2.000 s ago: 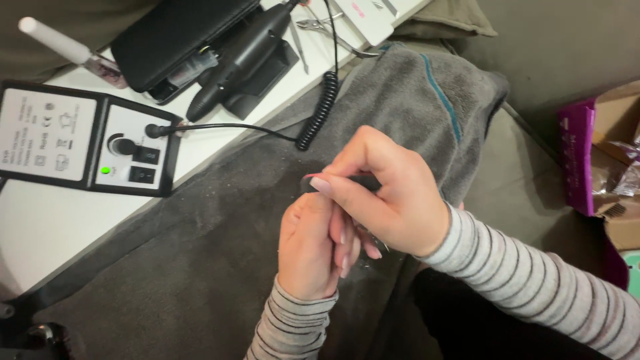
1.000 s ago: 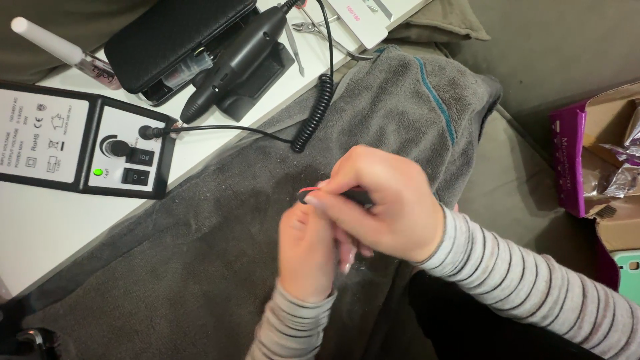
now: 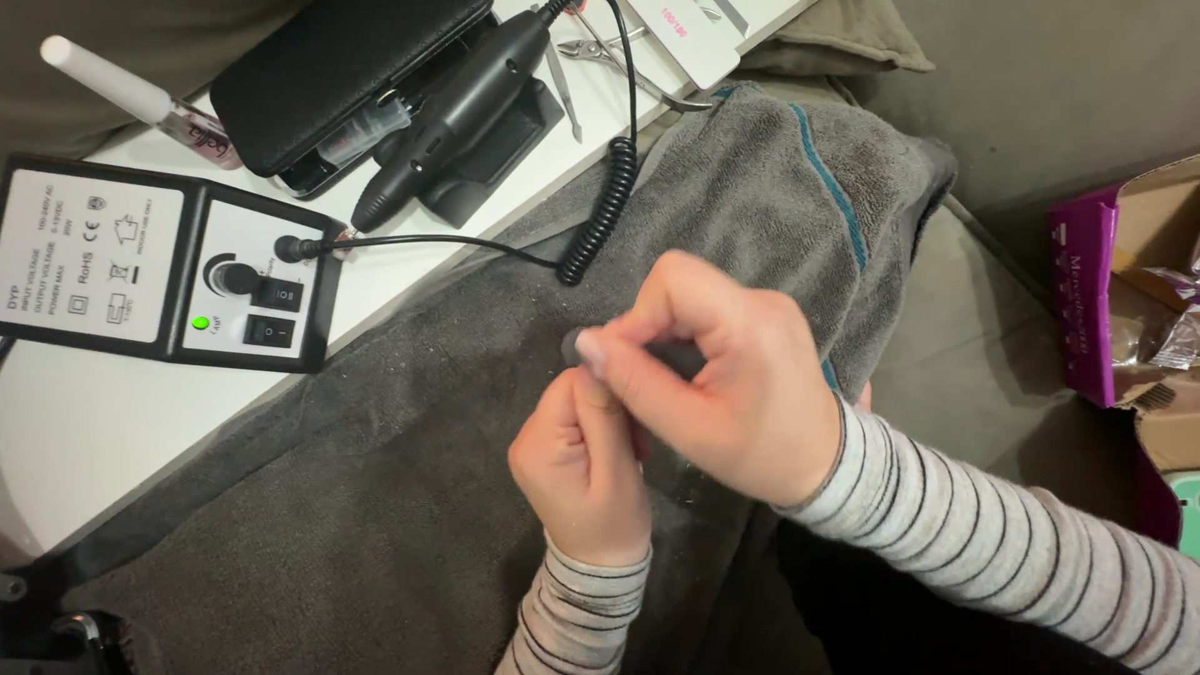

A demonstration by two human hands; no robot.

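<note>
My right hand [image 3: 727,375] pinches a thin dark strip with a rounded end [image 3: 570,347], which looks like a nail file, between thumb and fingers. Just below that end, my left hand [image 3: 586,459] is curled, with its thumb against the bent fingers. The two hands meet or overlap at the fingertips. My right hand hides part of the left fingers, so whether they hold anything does not show. Both hands are above a grey towel [image 3: 375,525] with light dust on it.
A white tabletop [image 3: 112,431] bears an electric nail drill [image 3: 455,112] on its cradle, a control box [image 3: 258,281] with a lit green lamp, a coiled cord [image 3: 600,211], a black case [image 3: 328,84], a polish bottle [image 3: 192,131] and cuticle nippers [image 3: 600,52]. An open purple carton [image 3: 1087,291] stands right.
My right hand has changed its angle a little over the left fingertips, still pinching the dark strip. The red edge seen on the strip earlier no longer shows.
</note>
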